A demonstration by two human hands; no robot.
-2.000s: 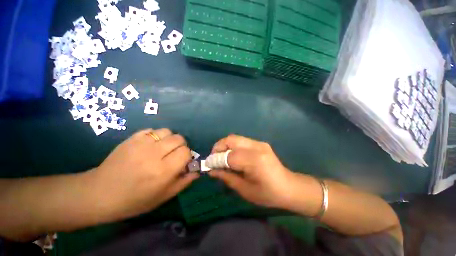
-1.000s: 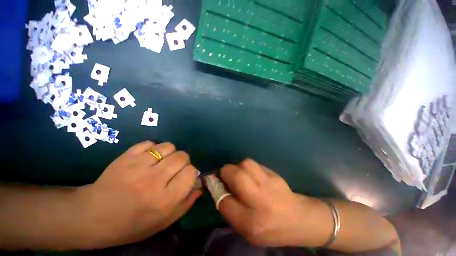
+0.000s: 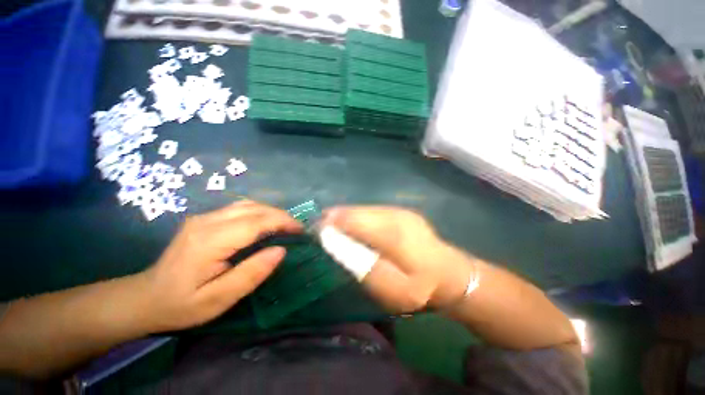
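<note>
A green PCB panel [image 3: 298, 289] lies at a slant close to my body, partly under both hands. My left hand [image 3: 220, 258] grips its left and upper part, thumb on the face and fingers over the far edge. My right hand [image 3: 398, 251], with a white wrapping [image 3: 352, 252] on one finger, has its fingertips at the panel's far corner. A small greyish thing shows at those fingertips, too blurred to name. Loose white backing pieces [image 3: 189, 96] lie in a pile at the left.
Two stacks of green panels [image 3: 298, 81] stand at the back middle, before a perforated white strip [image 3: 232, 9]. A blue bin [image 3: 46, 100] is at left. Stacked white trays [image 3: 495, 77] at right bear square modules [image 3: 576, 146]. A white-framed dark-celled tray [image 3: 669, 185] is far right.
The camera view has shifted, showing more of the bench. The green panel near my body is more visible. My left thumb and fingers have spread apart over it, and my right fingertips are at its far corner.
</note>
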